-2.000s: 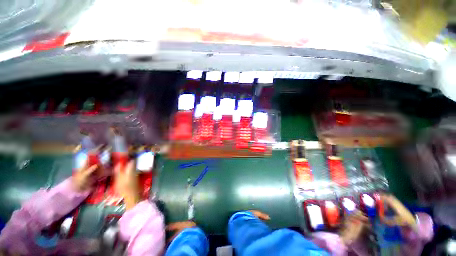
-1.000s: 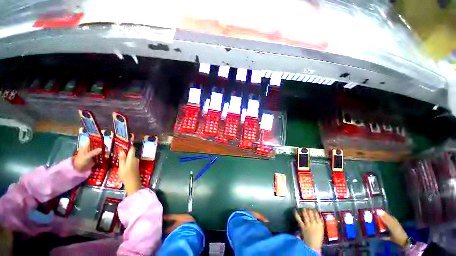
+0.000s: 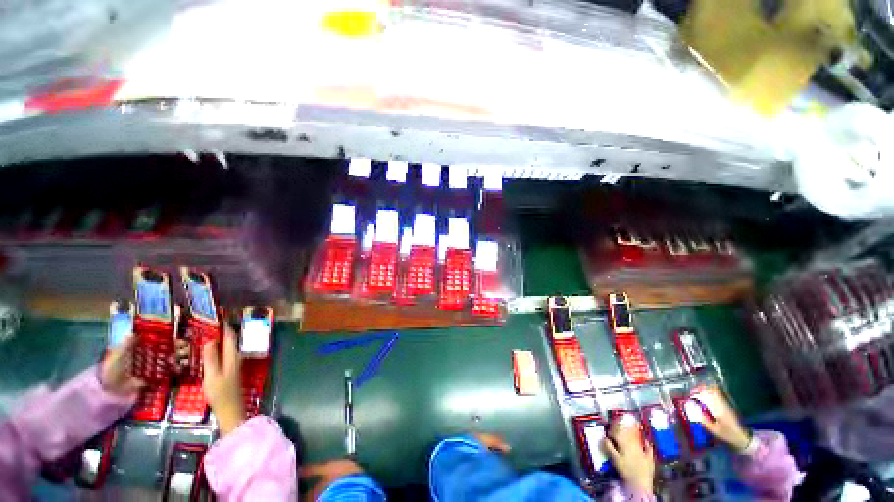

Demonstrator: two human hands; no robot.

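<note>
My left hand (image 3: 330, 474) is at the bottom edge beside its blue sleeve, partly hidden. My right hand (image 3: 493, 443) shows only as a small strip above the other blue sleeve. I cannot tell what either hand does. In front of them, two thin blue pens (image 3: 359, 344) and a thin silver tool (image 3: 350, 412) lie on the green bench (image 3: 441, 368). Beyond is a clear tray (image 3: 512, 279) of open red flip phones (image 3: 383, 265) on a brown base. A small red and pale piece (image 3: 525, 373) lies right of centre.
At left, a person in pink sleeves (image 3: 257, 461) holds two open red phones (image 3: 152, 343). At right, another person's hands (image 3: 632, 451) are over a tray of phones (image 3: 570, 358). Stacked trays (image 3: 676, 260) stand behind. A white lit shelf (image 3: 392, 118) crosses above.
The view has shifted, and the bench things sit further left. The right-hand person's hands have moved over the lower row of handsets. My hands have barely changed.
</note>
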